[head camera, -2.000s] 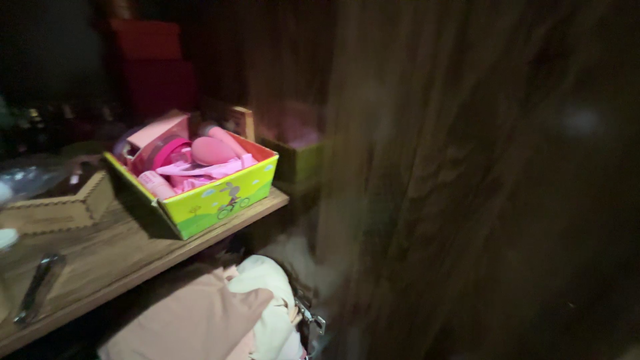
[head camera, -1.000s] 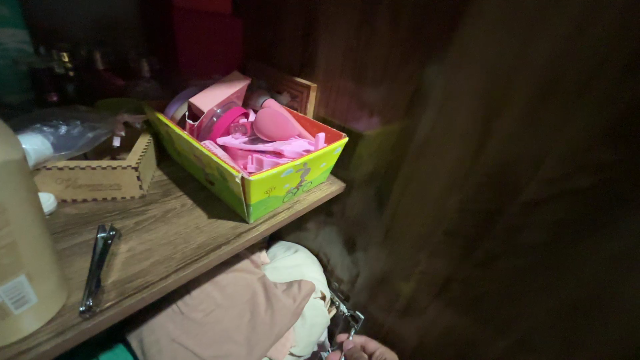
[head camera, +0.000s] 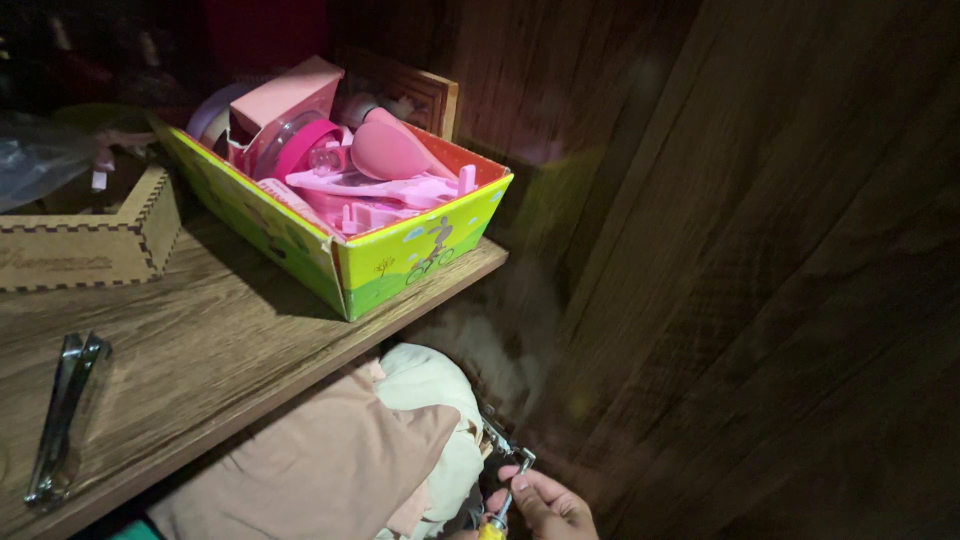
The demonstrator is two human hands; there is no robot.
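Observation:
My right hand is at the lower right, its thumb and finger pinched on the thin metal shaft of a tool, seemingly a screwdriver, with a yellow part at the bottom edge. The upper end of the shaft meets a metal cabinet hinge beside the dark wood panel; exactly where it touches cannot be told. A sliver of skin shows left of the yellow part and may be my left hand; its grip is hidden. Folded beige cloth and white cloth lie left of the hinge, below the shelf.
Above the hinge, a yellow-green box of pink items stands at the edge of the wooden shelf. A light wooden box and a dark metallic clip-like object are farther left. A wood-grain panel fills the right side.
My right hand was out of view two seconds ago and showed at the bottom near the hinge one second ago. More of it and the yellow part are now visible. The view has shifted.

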